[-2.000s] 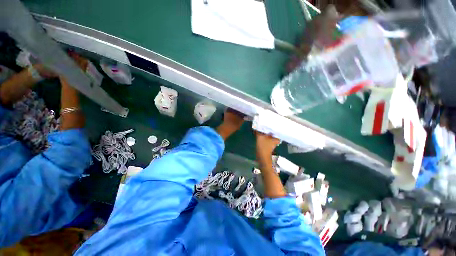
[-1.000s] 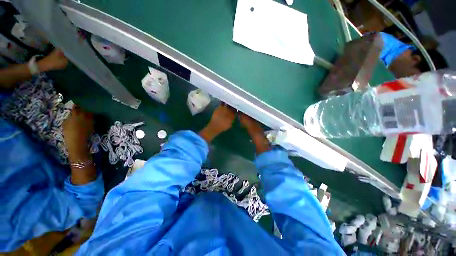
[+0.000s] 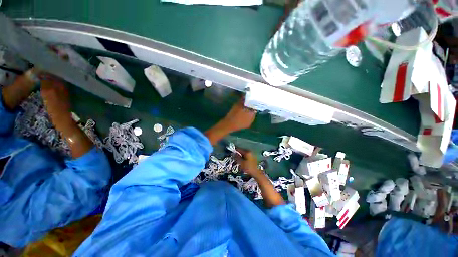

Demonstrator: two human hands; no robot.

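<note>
My left hand [image 3: 241, 116] is at the pale rail, beside the left end of the white power strip [image 3: 291, 105]; its fingertips are hidden or blurred, so I cannot tell what it holds. My right hand [image 3: 246, 162] is over the heap of bundled white cables [image 3: 216, 168], with a white looped cable end [image 3: 232, 147] at its fingertips. More cable bundles [image 3: 123, 140] lie to the left. White retail boxes with red marks [image 3: 329, 183] lie piled at right of centre.
Whitish blocks [image 3: 158, 80] stand along the rail [image 3: 201, 75]. A water bottle [image 3: 301, 47] and opened cartons [image 3: 402, 75] are on the raised green shelf. Another worker's arms [image 3: 60, 110] are at the left. A blue sleeve [image 3: 409, 238] shows lower right.
My right hand has moved from beside my left hand at the rail down to the cable heap. My left hand is now nearer the power strip. The view has shifted and shows the box pile more fully.
</note>
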